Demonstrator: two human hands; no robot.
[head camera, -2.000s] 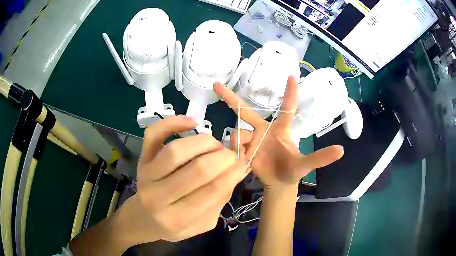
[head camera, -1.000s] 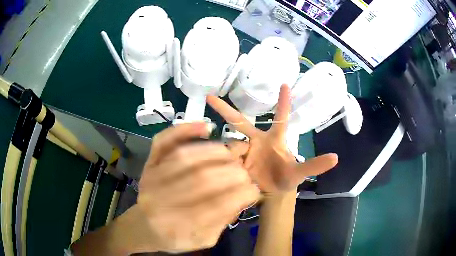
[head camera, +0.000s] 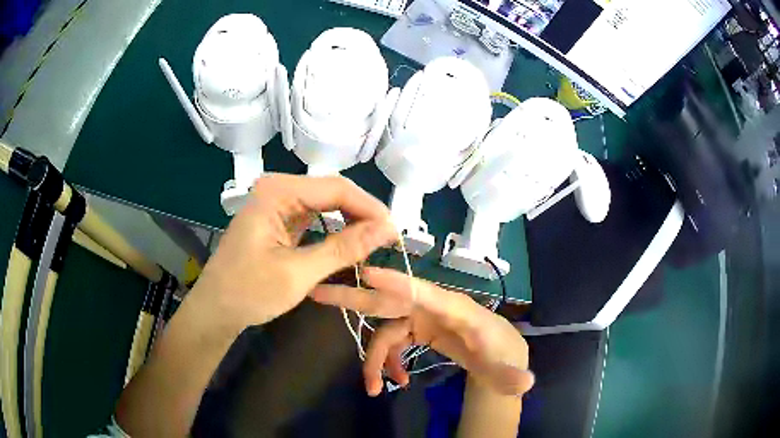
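My left hand (head camera: 286, 252) pinches a thin pale rubber band (head camera: 405, 261) between thumb and fingertips. The band runs down to my right hand (head camera: 445, 329), where it loops at the fingers; how it wraps around them is partly hidden. The fingers of my right hand point left and partly curl. Four white cameras stand in a row behind the hands: first (head camera: 237, 81), second (head camera: 339, 94), third (head camera: 436, 120) and a fourth, tilted one (head camera: 526, 158). My left hand partly hides the brackets of the left two.
A monitor (head camera: 663, 38) stands at the upper right, with a yellow tape roll (head camera: 575, 96) by its base. A black mat (head camera: 590, 257) lies right of the cameras. Cream pipe racking (head camera: 94, 227) is at the left. Thin white cables (head camera: 432, 366) hang below the bench edge.
My right hand has turned from an open, spread palm to fingers pointing left, and has dropped lower. My left hand has moved up, its fingertips now above the right hand. The view has shifted slightly.
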